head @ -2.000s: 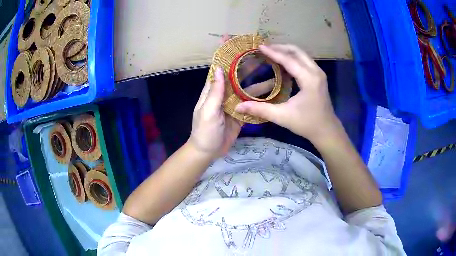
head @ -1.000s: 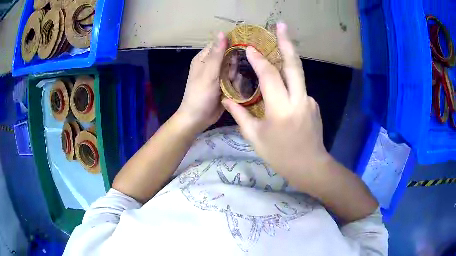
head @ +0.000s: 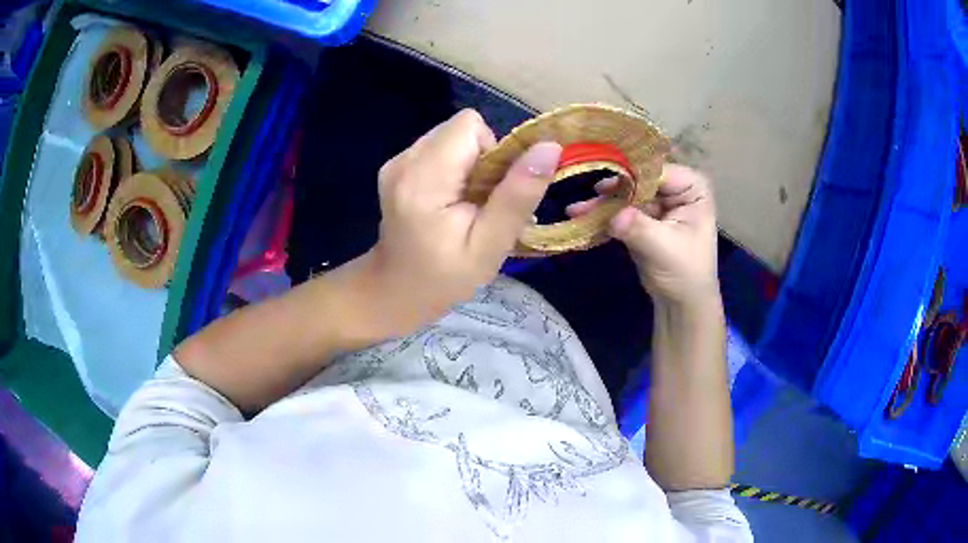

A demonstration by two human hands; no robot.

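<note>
A golden-tan ring disc with radial lines is held tilted above my lap, in front of the table edge. An inner ring with a red band stands around its centre hole. My left hand grips the disc's left side, thumb on its face by the red band. My right hand holds the right side of the disc, with the thumb at the inner ring and fingertips showing through the hole. Parts of the disc's rim are hidden by the hands.
A green tray at the left holds several assembled rings on a pale liner. A blue bin is cut off at the upper left. A blue tote with thin red and dark rings stands right. The beige tabletop lies ahead.
The view has turned, so the green tray shows higher. The disc has tilted and shows farther right. My left thumb now lies over its face, and my right hand has moved to the disc's right side.
</note>
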